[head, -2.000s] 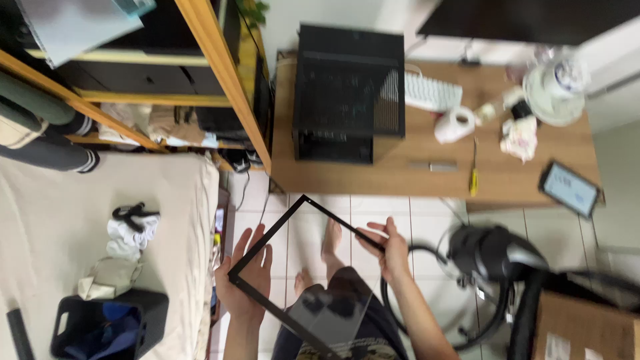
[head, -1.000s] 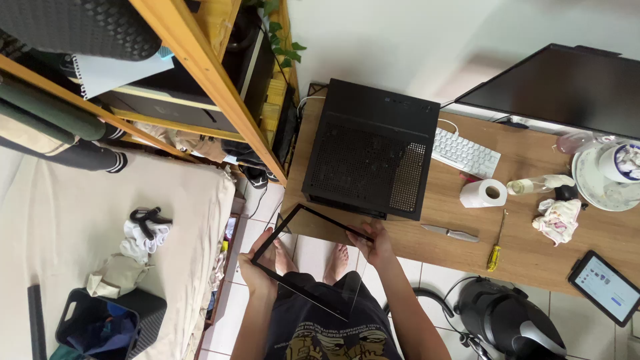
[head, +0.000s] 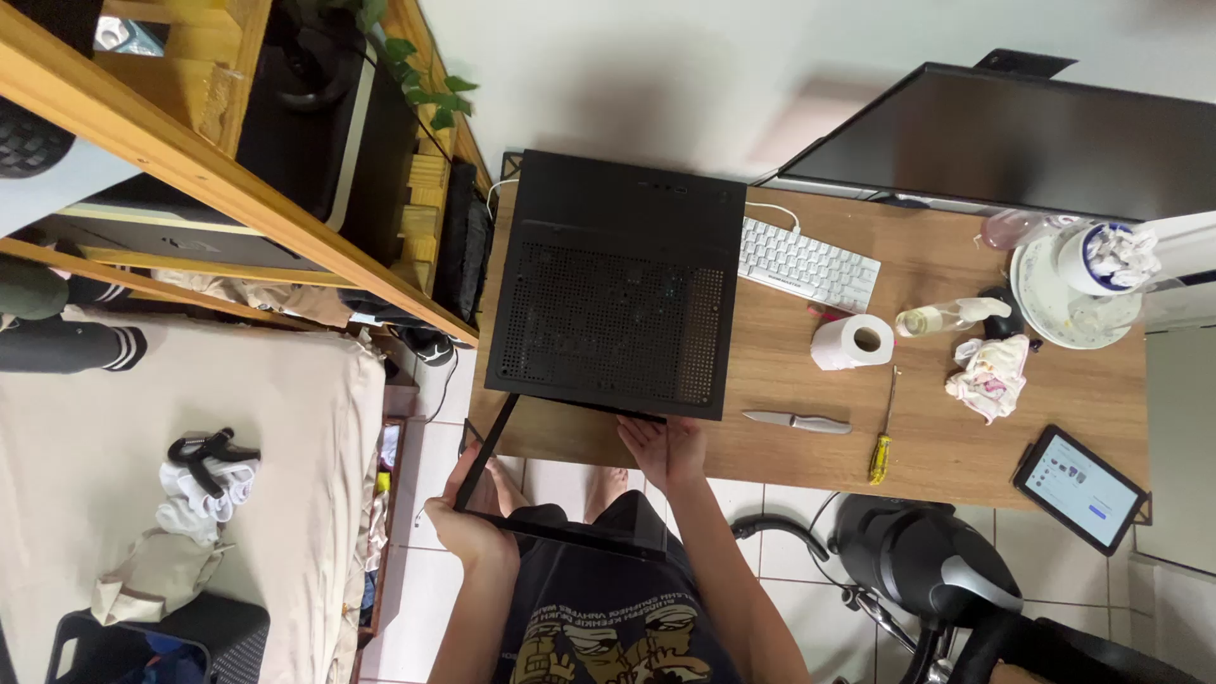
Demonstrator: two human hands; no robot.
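A glass side panel with a black border point(head: 560, 534) slants between my body and the desk, its far edge close to the near side of a black computer case point(head: 608, 285). My left hand point(head: 475, 518) grips the panel's left corner. At the panel's right side, my right hand point(head: 668, 448) is palm up under its far edge, just below the case. The case stands on the wooden desk with its perforated top facing up. Whether the panel touches the case cannot be told.
On the desk point(head: 608, 451) are a white keyboard point(head: 807, 261), a toilet paper roll point(head: 850, 344), a knife point(head: 798, 421), a yellow-handled screwdriver point(head: 882, 446), a spray bottle point(head: 950, 316) and a tablet point(head: 1081, 489). A vacuum cleaner point(head: 912, 560) stands on the floor, a bed point(head: 313, 456) at left.
Both hands have brought the glass panel up to the near side of the case. The right hand has turned palm up. The view has shifted.
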